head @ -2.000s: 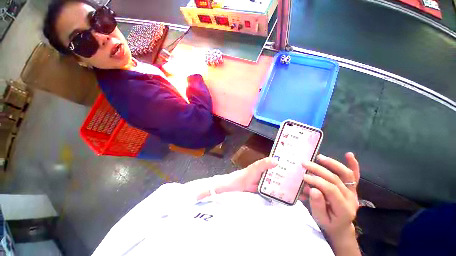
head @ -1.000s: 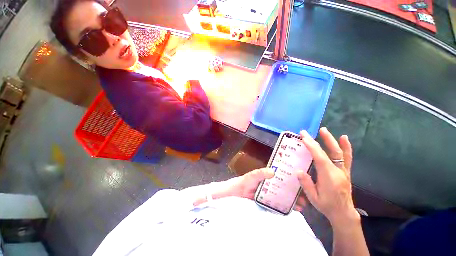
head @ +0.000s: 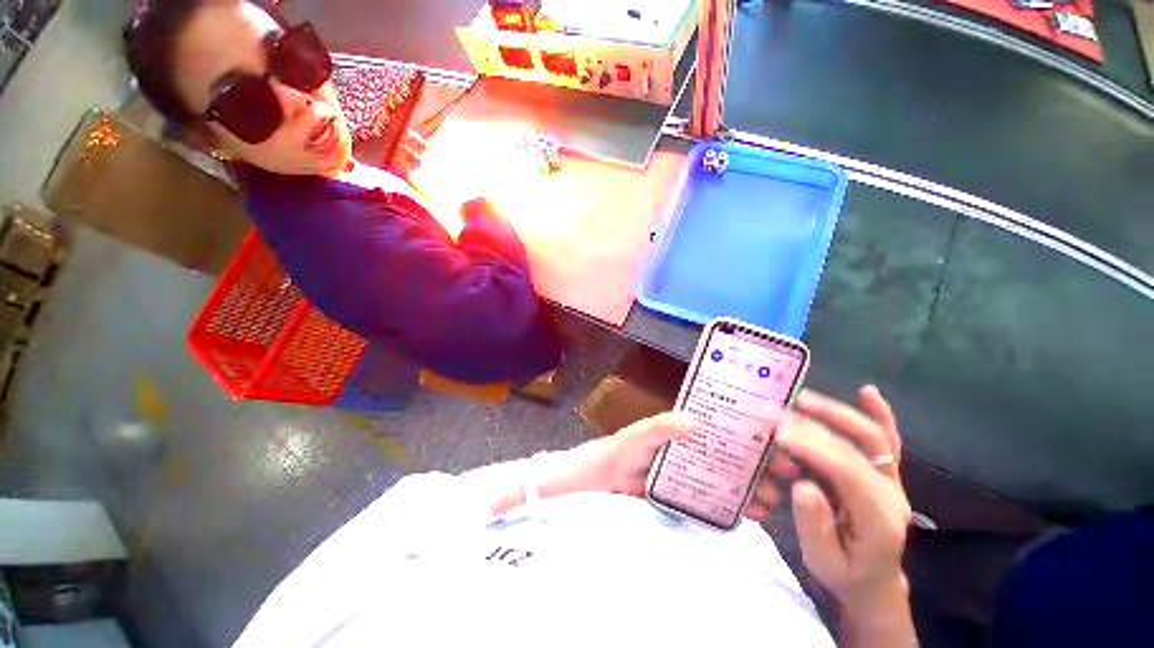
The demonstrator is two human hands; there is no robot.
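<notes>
A white-edged smartphone (head: 728, 424) is held upright at the lower centre, its lit screen showing lines of text with small round blue icons near the top. My left hand (head: 633, 458) holds it from the left side, with the thumb at the screen's left edge. My right hand (head: 845, 487), with a ring on a finger, is at the phone's right, slightly blurred and apparently holding nothing. Its fingertips are near the screen's right edge; whether they touch cannot be told.
A blue tray (head: 747, 241) with a few small metal parts (head: 715, 161) lies on the dark green bench (head: 1000, 329). A person in dark clothes (head: 380, 266) sits left at a red mat (head: 589, 241). A red basket (head: 272, 336) stands on the floor. A box with displays (head: 570, 63) is behind.
The phone screen has changed from a list with icons to a page of text lines. My right hand has moved down from the phone's top edge to its right side.
</notes>
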